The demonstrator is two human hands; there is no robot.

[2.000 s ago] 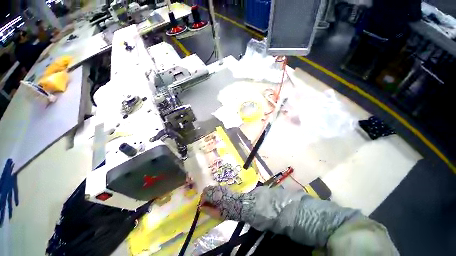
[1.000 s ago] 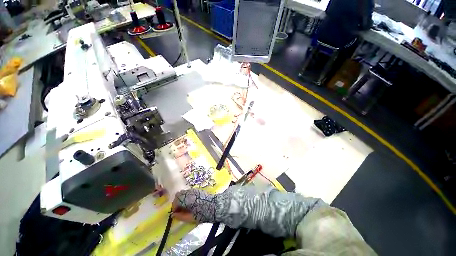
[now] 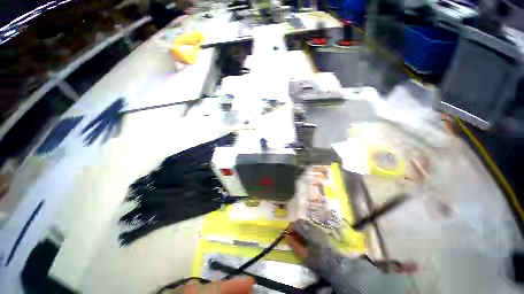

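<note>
The picture is blurred. My right hand, in a grey sleeve, is in front of the sewing machine's head and pinches the upper end of a thin black strap. That strap runs down left towards the bottom edge. My left hand is cut off by the bottom edge; only some fingers show near the strap, and whether they grip it is unclear. Another black strap lies just above it. Small metal rings lie in a heap on the yellow-edged plate right of the head.
A fan of black straps lies left of the head. Dark blue gloves lie farther left. A yellow tape roll is at the right, with a loose black strap nearer. Crinkled clear plastic lies at the back right.
The view has swung left, bringing the strap fan and gloves into sight. My left hand has come in at the bottom edge. My right hand still holds the thin strap.
</note>
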